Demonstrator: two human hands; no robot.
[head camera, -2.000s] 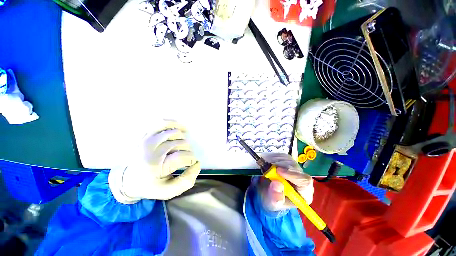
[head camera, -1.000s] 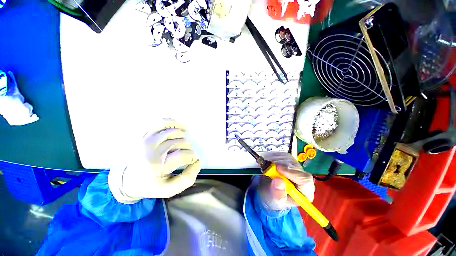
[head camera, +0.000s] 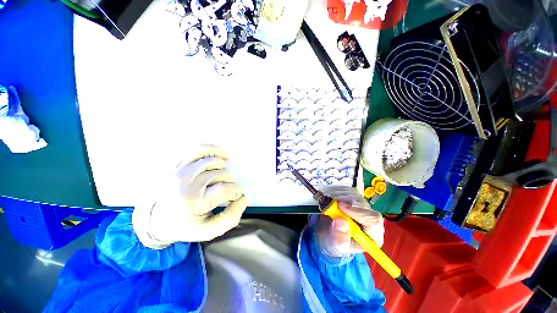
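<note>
My right hand (head camera: 349, 225), in a thin pale glove, holds the yellow soldering iron (head camera: 369, 243) like a pen. Its dark tip points up and left, over the lower left part of the pale tray (head camera: 320, 134) with rows of small curved workpieces. Whether the tip touches a piece cannot be told. My left hand (head camera: 194, 198), in a white glove, rests on the white mat (head camera: 140, 116) left of the tray, fingers curled and thumb close to them. Whether it holds something thin cannot be seen. Black tweezers (head camera: 328, 62) lie with their tips over the tray's upper edge.
Loose black-and-white parts (head camera: 215, 27) lie at the mat's top, beside a cream block (head camera: 280, 21) and a red dish (head camera: 366, 17). At right are a white cup (head camera: 425, 153), yellow pieces (head camera: 375, 187), a fan (head camera: 427, 85), a sponge (head camera: 487, 203) and red bins (head camera: 519, 238).
The view has shifted slightly. My hands and the soldering iron keep nearly the same place over the mat and tray. No part has visibly moved.
</note>
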